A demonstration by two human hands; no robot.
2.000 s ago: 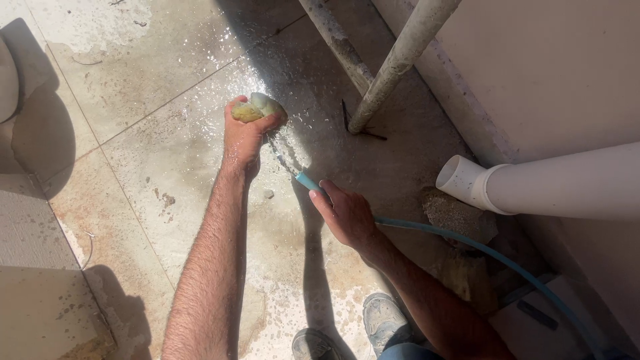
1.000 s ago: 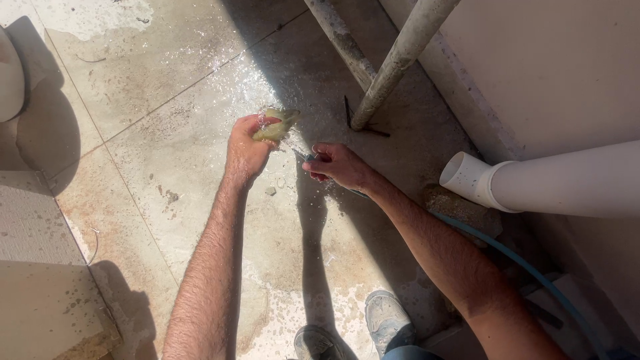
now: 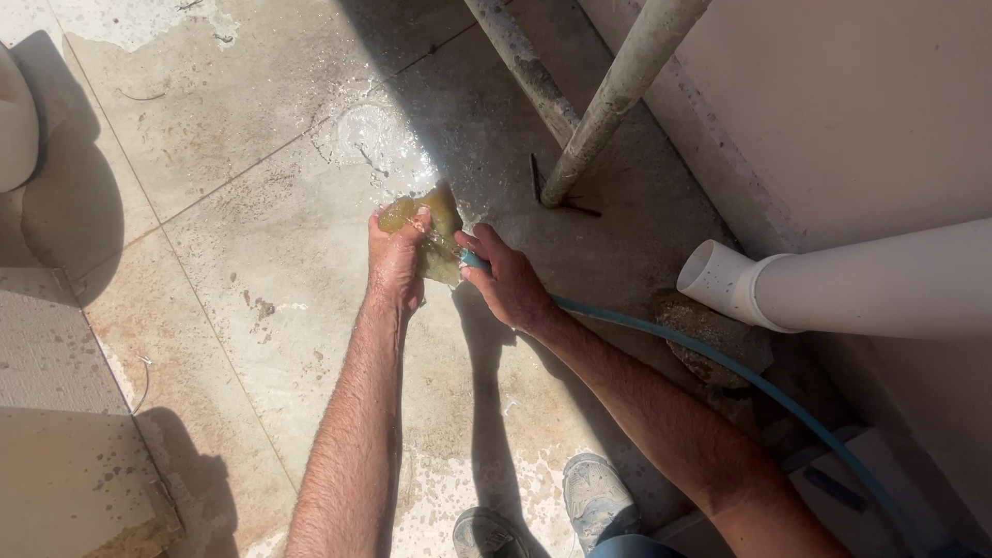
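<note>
My left hand [image 3: 399,252] grips a wet, yellow-green, pliable piece [image 3: 440,225], which looks like a sponge or cloth; part of it spreads out between my two hands. Close on its right, my right hand [image 3: 504,275] is closed around the end of a blue-green hose [image 3: 697,347]. The hose mouth points at the wet piece, and water runs over it and my left fingers. From my right hand the hose curves away under the forearm to the lower right. Wet floor tiles [image 3: 256,225] lie below both hands.
Two dirty metal poles [image 3: 612,101] meet on the floor at the upper right. A white plastic pipe [image 3: 852,283] reaches in from the right, above a rough stone-like lump [image 3: 713,349]. Pale blocks [image 3: 70,341] stand at the left. My shoes [image 3: 597,492] are at the bottom.
The yellow-green piece, bunched in my left hand before, is now spread out more. My left hand has moved lower, and the hose mouth is now right beside the piece.
</note>
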